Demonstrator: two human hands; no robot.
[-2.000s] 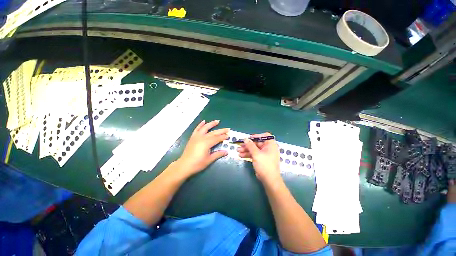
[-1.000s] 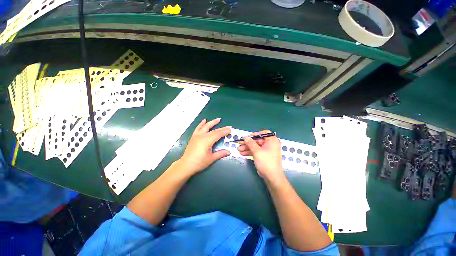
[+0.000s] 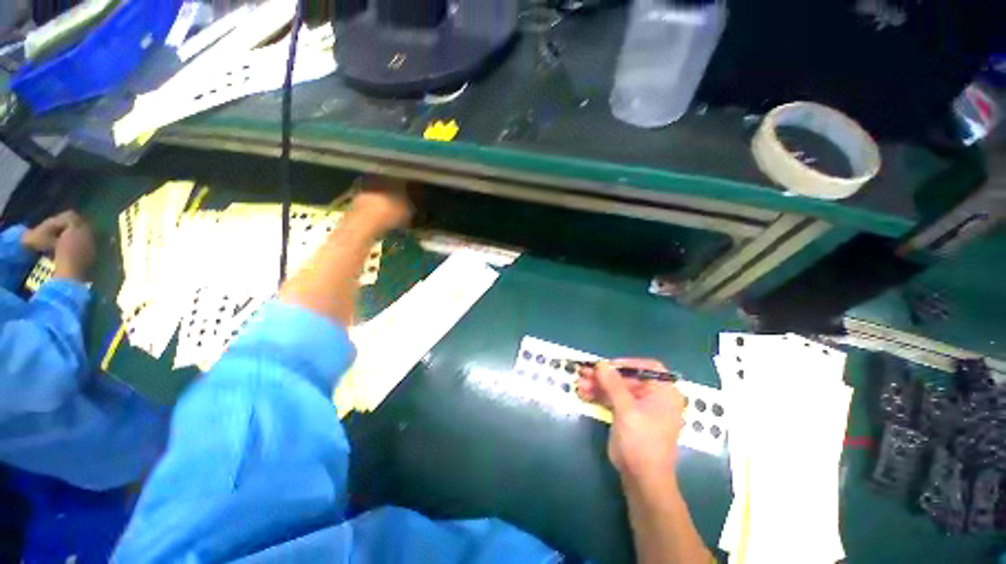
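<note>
A white adhesive dot sheet [image 3: 701,415] with two rows of dark round spots lies on the green bench in front of me. My right hand [image 3: 640,410] rests over its middle and holds the slim dark tweezers [image 3: 645,375], tip pointing left over the spots. My left hand [image 3: 383,206] is stretched out to the far left, at the dark gap under the raised shelf. It is blurred and its fingers are hidden in shadow, so what it holds cannot be told.
White sheets [image 3: 425,331] lie diagonally at left, partly behind my left sleeve. Yellowish dot sheets [image 3: 154,264] spread farther left. Another white stack [image 3: 785,452] and dark housings [image 3: 965,463] lie right. The shelf holds a tape roll [image 3: 767,154]. Another person's hands [image 3: 68,242] show far left.
My left hand has left the dot sheet and moved up and left to the shelf's underside. My right hand stays over the sheet with the tweezers. The view has shifted, showing more shelf and left side.
</note>
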